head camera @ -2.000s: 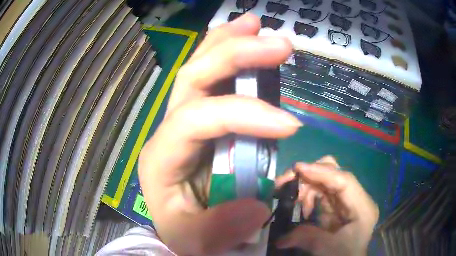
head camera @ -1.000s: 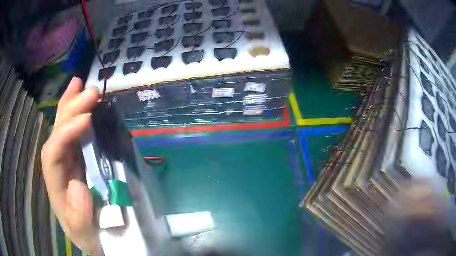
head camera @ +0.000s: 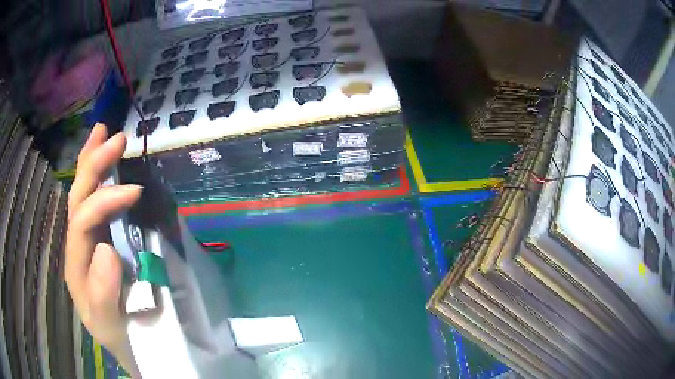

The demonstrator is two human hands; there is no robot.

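Note:
My left hand [head camera: 96, 259] is wrapped around the upright white and black test fixture [head camera: 159, 326] at the lower left. Green tape [head camera: 152, 268] crosses the fixture, with a small white connector [head camera: 140, 296] just below it. My right hand is not in view. At the right, a tilted tray stack [head camera: 511, 266] has a white foam tray [head camera: 566, 215] on top, holding black speakers [head camera: 599, 189] with thin wires hanging out over the edge.
A wrapped stack [head camera: 281, 159] behind carries a foam tray [head camera: 274, 122] of speakers, with empty tan cutouts at its right. Brown cardboard [head camera: 503, 44] lies at the back right. A curved tray stack [head camera: 29, 244] is far left. A white card [head camera: 266, 331] lies on the green mat [head camera: 333, 259].
My right hand was at the fixture, then blurred at the right tray stack, and is now out of view. The view has turned right since the first frame. My left hand still holds the fixture.

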